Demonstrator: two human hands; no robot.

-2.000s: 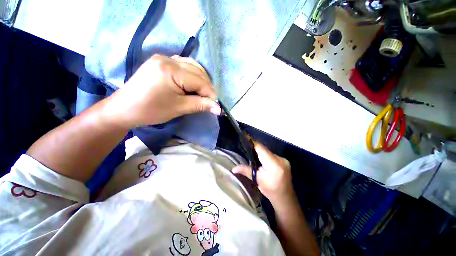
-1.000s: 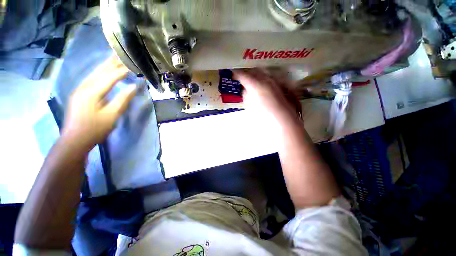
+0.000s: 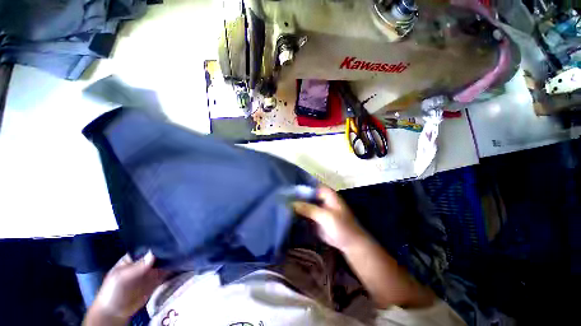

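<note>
A large dark navy fabric panel (image 3: pixel 197 184) is held up over the table's front edge and my lap, blurred by motion. A paler grey flap (image 3: pixel 121 92) shows at its far left end. My left hand (image 3: pixel 130 280) grips the panel's near edge at lower left. My right hand (image 3: pixel 328 216) grips its right end, where a small pale bit shows at the fingers. The fingertips of both hands are partly hidden by the cloth.
The Kawasaki sewing machine (image 3: pixel 376 63) stands behind. A phone (image 3: pixel 313 99) on a red cloth (image 3: pixel 331 116) and scissors (image 3: pixel 367 137) lie beside it. Grey-blue pieces (image 3: pixel 60 35) are heaped at upper left. A white strip (image 3: pixel 428 143) hangs at right.
Both hands have moved from the machine area back toward my lap and now hold the panel, which shows its dark side. The scissors lie uncovered beside the phone.
</note>
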